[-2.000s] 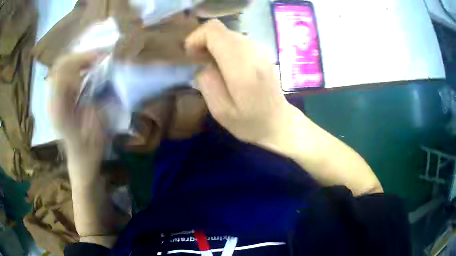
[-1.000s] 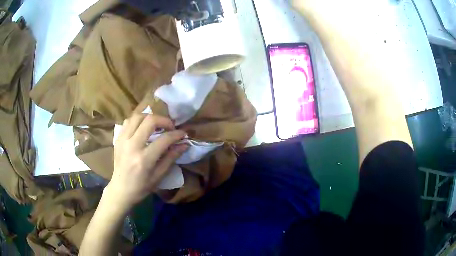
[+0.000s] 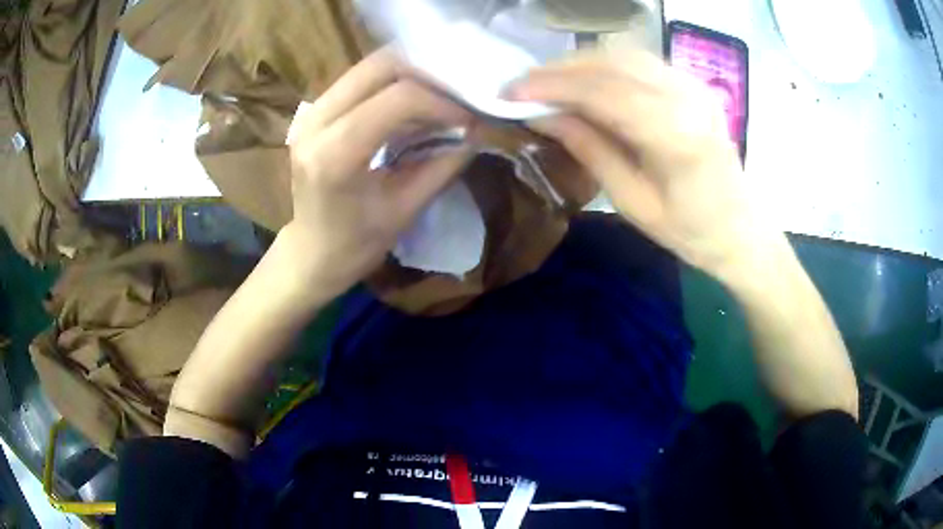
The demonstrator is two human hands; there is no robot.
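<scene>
A tan-brown jacket (image 3: 253,57) lies bunched on the white table and over the table's front edge. My left hand (image 3: 362,165) grips its seam edge, with a bit of white and shiny material showing between the fingers. My right hand (image 3: 651,145) pinches the end of a white shoulder pad (image 3: 455,52), which is blurred, at the same seam. Another white piece (image 3: 447,232) shows on the brown cloth below my left hand. The fingertips partly hide where pad and cloth meet.
A smartphone (image 3: 713,78) with a pink screen lies right of my right hand. The white tube's tan rim (image 3: 595,12) shows at the top. More brown garments (image 3: 134,331) are piled at left by a yellow frame (image 3: 54,486). A dark object (image 3: 910,19) lies at far upper right.
My right hand has come from the upper right of the table back to the jacket and now holds the white pad's end. My left hand still grips the seam. The camera view has shifted.
</scene>
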